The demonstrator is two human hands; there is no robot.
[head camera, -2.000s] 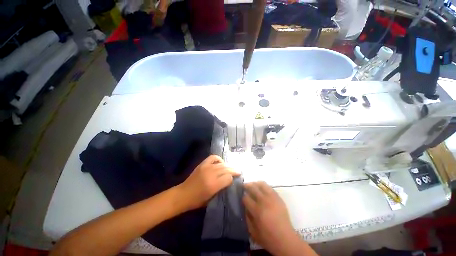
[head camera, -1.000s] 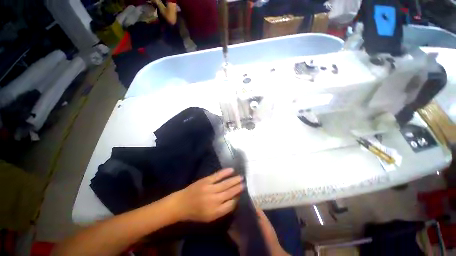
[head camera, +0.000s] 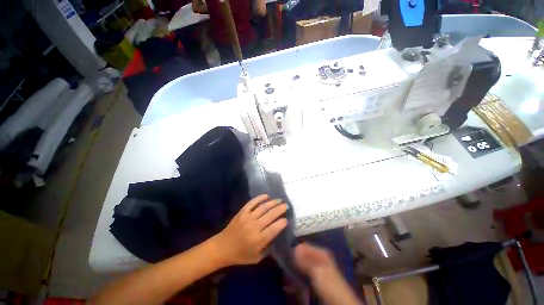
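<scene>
A dark garment piece (head camera: 191, 196) lies on the white table to the left of the needle area. A dark grey band (head camera: 278, 205) along its right edge runs from the presser foot (head camera: 262, 143) down past the table's front edge. My left hand (head camera: 256, 229) lies flat on the garment beside the band, fingers slightly apart. My right hand (head camera: 316, 262) is blurred, at the lower part of the band over the front edge, with fingers curled on it. The sewing machine (head camera: 370, 107) stands across the table.
Yellow-handled snips (head camera: 428, 159) lie on white paper right of the machine. A black switch panel (head camera: 477, 143) is at the table's right. A pale blue trough (head camera: 179, 89) runs behind. A metal-framed rack with dark cloth (head camera: 465, 274) stands at lower right. A person in dark red (head camera: 225, 22) is behind.
The view has shifted, so machine and table appear further left and up. The left hand has gone from near the needle to flat on the cloth; the right hand has moved down the band, off the tabletop.
</scene>
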